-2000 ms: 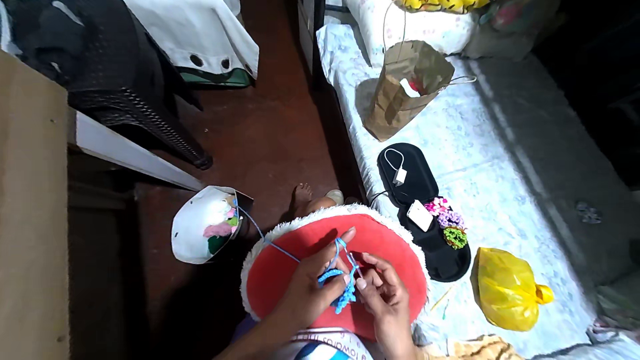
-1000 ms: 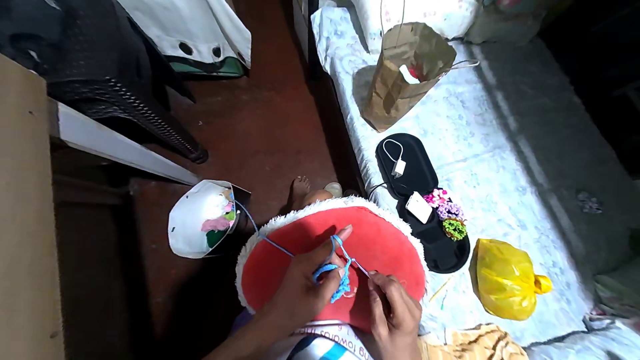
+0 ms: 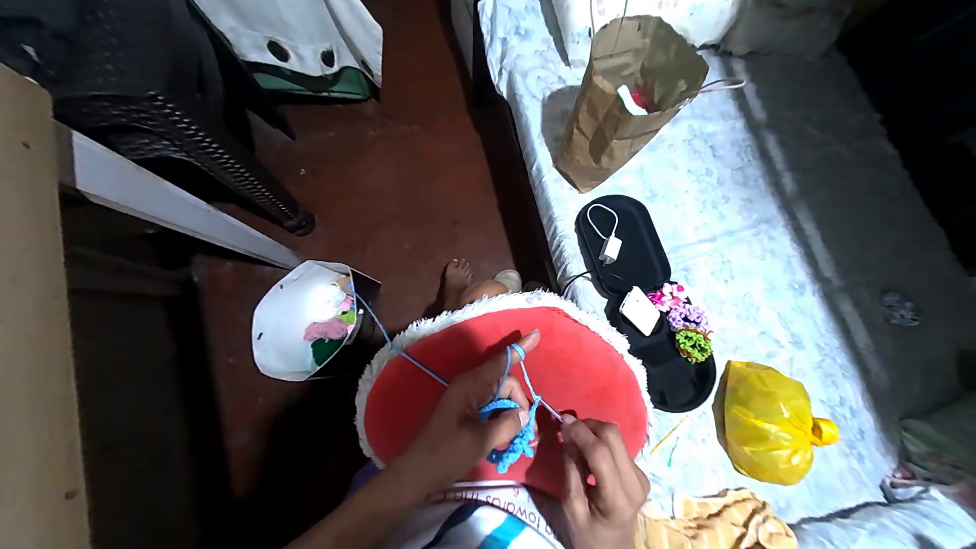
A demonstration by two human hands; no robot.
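My left hand [image 3: 465, 412] pinches a piece of blue crochet work [image 3: 512, 446] over a round red cushion [image 3: 427, 374] with a white fluffy edge. Blue yarn [image 3: 419, 364] loops over its raised index finger and runs left to a white container [image 3: 293, 320] holding pink, green and other colored yarn. To the right of the piece, my right hand [image 3: 602, 473] grips a thin crochet hook [image 3: 550, 410], whose tip meets the yarn by the work. Much of the hook's handle is hidden in the fingers.
On the bed at right lie an open black case [image 3: 629, 252] with crocheted flowers [image 3: 688, 319] and a white device [image 3: 640, 310], a knotted yellow plastic bag [image 3: 766, 423] and a striped cloth [image 3: 724, 522]. A brown paper bag [image 3: 610, 114] stands farther back. A dark plastic chair [image 3: 191, 130] is at left.
My right hand with the hook has moved away from the blue work since the oldest frame, down and to the right. The left hand keeps its hold on the piece.
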